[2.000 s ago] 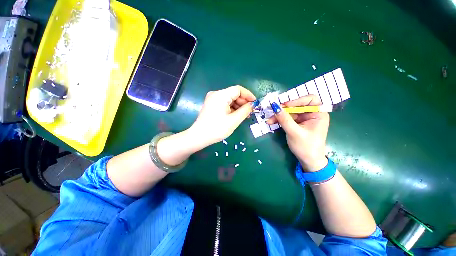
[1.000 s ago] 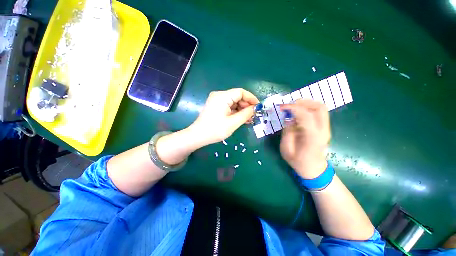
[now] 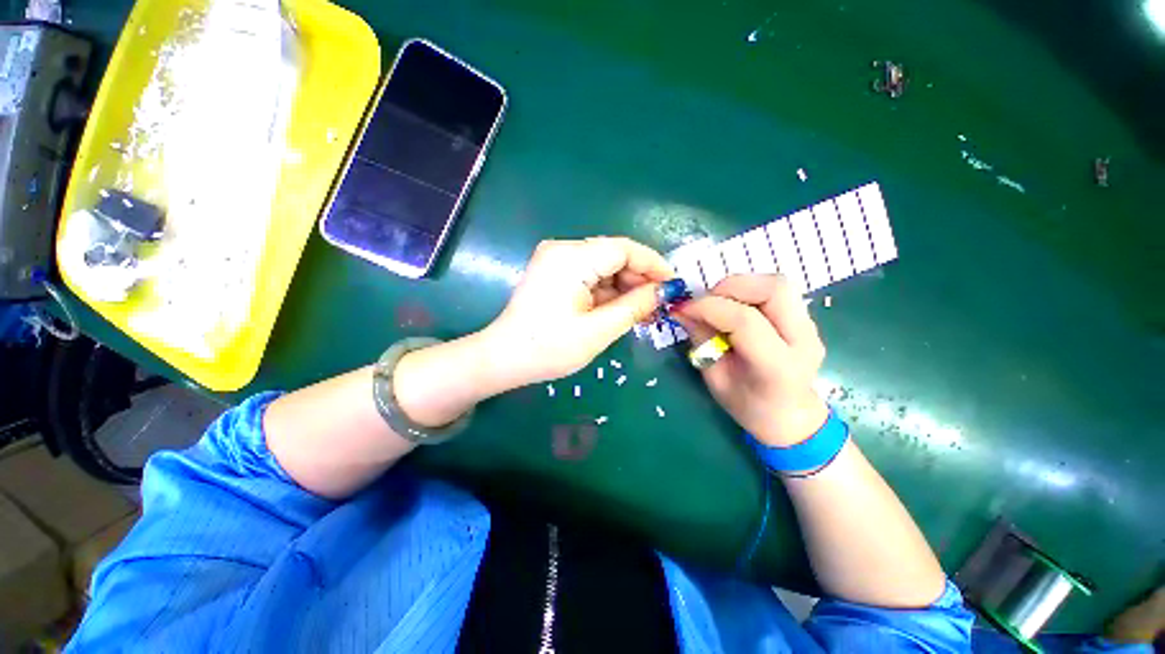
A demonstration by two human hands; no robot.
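My left hand (image 3: 581, 307) pinches a very small dark part between thumb and finger, mostly hidden by the fingertips. My right hand (image 3: 756, 351) has its thumb and finger at the same spot, close to the left fingertips. The yellow-handled tool (image 3: 710, 350) is held in the right hand, with only its short yellow and pale end showing. The white strip with dark cross lines (image 3: 818, 243) lies under and behind both hands, slanting up to the right. Tiny white pieces (image 3: 602, 374) lie loose on the green surface below the hands.
A yellow tray (image 3: 335, 77) with pale packing stands at left, beside a smartphone (image 3: 415, 160). A grey metal box (image 3: 36, 153) is at the far left. A coppery component (image 3: 889, 79) lies upper right, a dark part (image 3: 1101, 171) farther right. A wire spool (image 3: 1028, 594) is lower right.
My right hand has closed in on the left fingertips, and the yellow tool's visible end now points differently. The coppery component and other scattered parts at upper right have shifted left and slightly up.
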